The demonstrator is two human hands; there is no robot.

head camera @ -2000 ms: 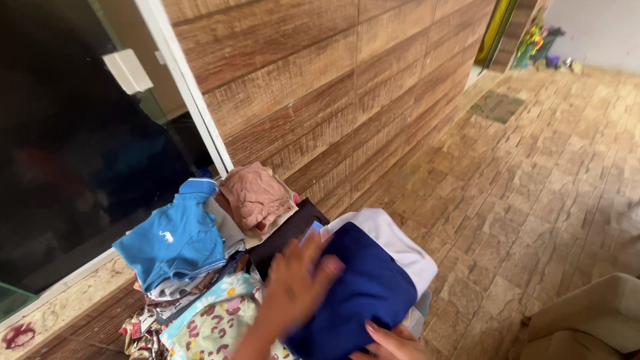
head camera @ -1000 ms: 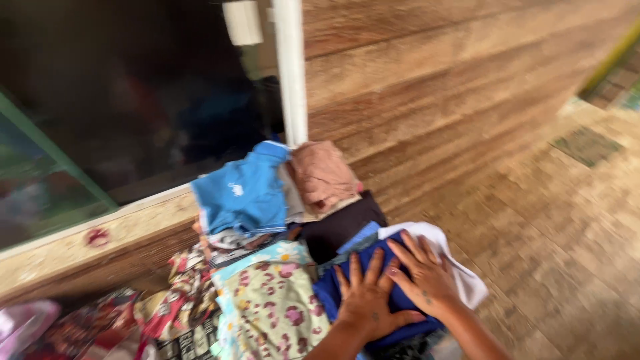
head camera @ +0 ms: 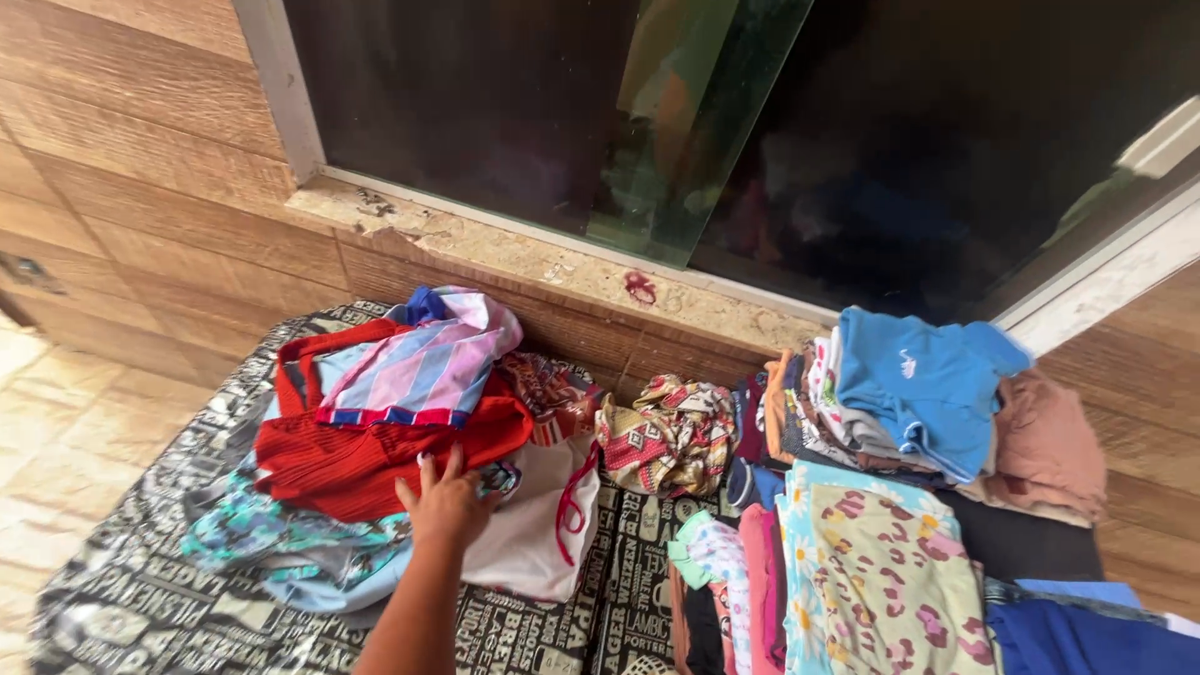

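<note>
My left hand (head camera: 445, 502) reaches in from the bottom, palm down with its fingers spread, and touches the lower edge of a red knit garment (head camera: 375, 459). A striped pink and blue garment (head camera: 422, 361) lies on top of the red one. Under and beside them are a turquoise patterned cloth (head camera: 281, 530) and a white cloth with a dark pink drawstring (head camera: 539, 525). My right hand is out of view.
Folded clothes stand in piles at right: a light blue garment (head camera: 923, 389), a leopard-print cloth (head camera: 891, 572) and a dark blue cloth (head camera: 1087, 637). A crumpled patterned cloth (head camera: 670, 436) lies mid-table on the printed cover (head camera: 525, 633). Behind is a stone window sill (head camera: 525, 258).
The view has swung left to the loose clothes. Both hands were on the dark blue cloth a second ago; now my left hand is at the red garment and my right hand is out of view.
</note>
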